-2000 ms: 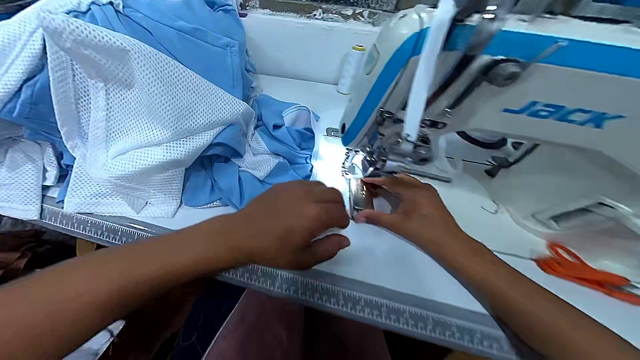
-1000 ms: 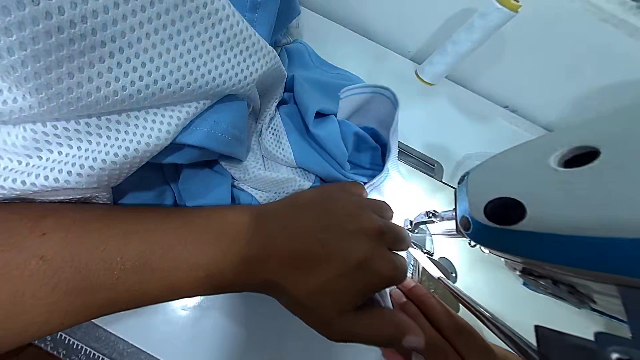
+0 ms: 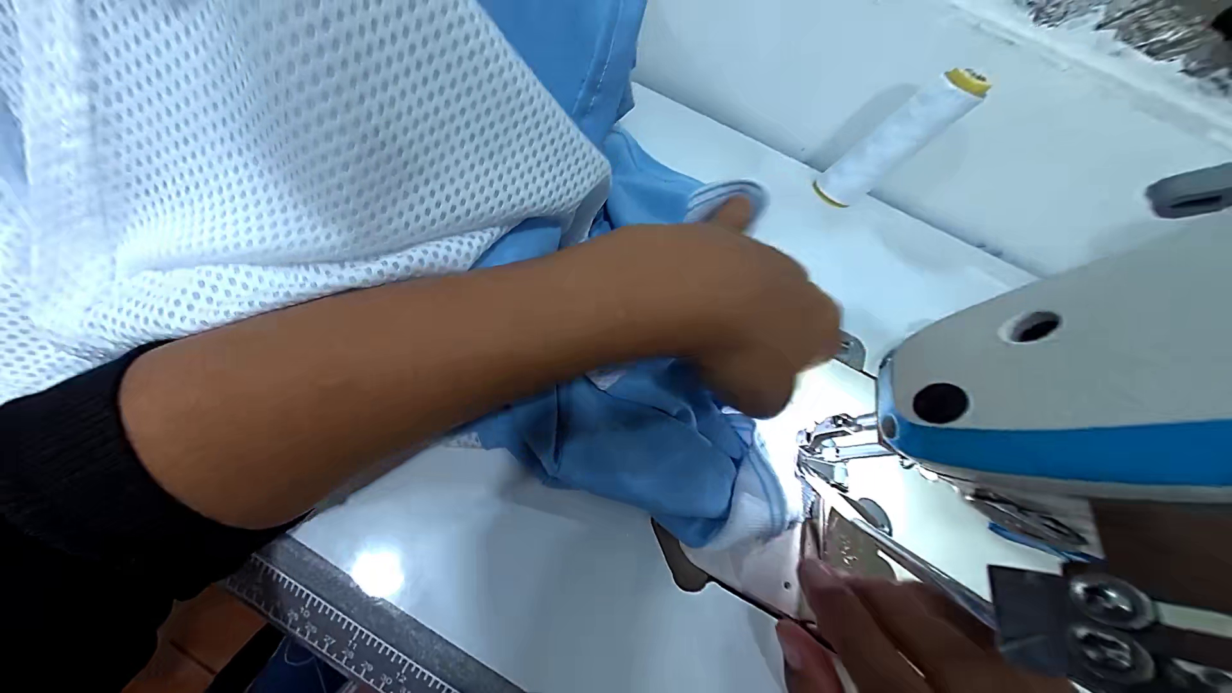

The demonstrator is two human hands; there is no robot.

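Observation:
My left hand reaches over a light blue garment and grips a part of its fabric, thumb near a folded hem edge. A white-lined edge of the garment lies beside the lit needle and presser foot of a sewing machine. My right hand rests at the lower right, its fingertips by the metal bed plate near the garment's edge; whether it holds anything is unclear. White mesh fabric is heaped at the left, behind my left forearm.
A white thread cone with yellow ends stands at the back by the wall. A measuring scale runs along the table's front edge. Metal screws and a bracket of the machine jut in at the lower right.
Blue fabric now lies on the near side of my left hand, beside the presser foot. My left hand has moved away from my right hand, toward the back. The view has swung closer since the oldest frame.

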